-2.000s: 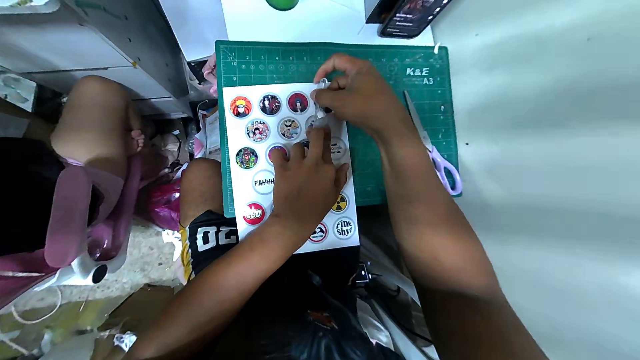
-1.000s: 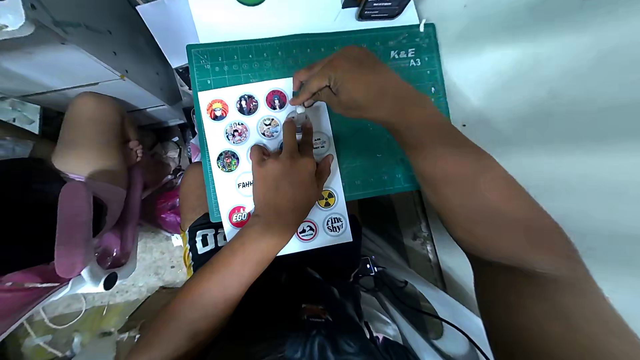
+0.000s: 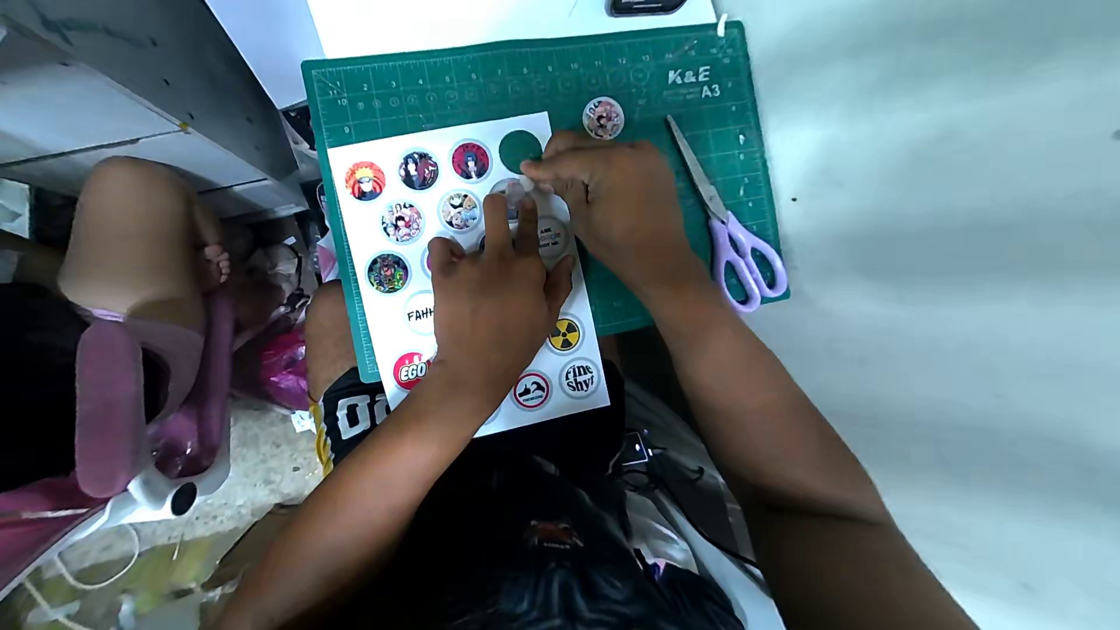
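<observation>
A white sheet [image 3: 354, 232] with several round picture stickers lies on a green cutting mat [image 3: 647, 302]. My left hand [image 3: 499, 302] rests on the sheet with its fingers spread, holding nothing; two fingertips touch a round sticker in the second row. My right hand [image 3: 612, 188] pinches the edge of that clear-rimmed round sticker [image 3: 512, 194], partly hidden by the fingers. Above it, a round hole [image 3: 521, 151] in the sheet shows the green mat. One loose round sticker [image 3: 604, 118] lies on the mat just above my right hand.
Scissors with purple handles [image 3: 748, 258] lie on the mat's right side, blades pointing up. A black device [image 3: 646, 5] is at the top edge on a white surface. At left, another person's bare leg [image 3: 136, 236] is beside a pink chair [image 3: 109, 407].
A loose round sticker now shows on the mat above my right hand. The round hole in the sheet's top row is now uncovered. My left hand stays on the sheet.
</observation>
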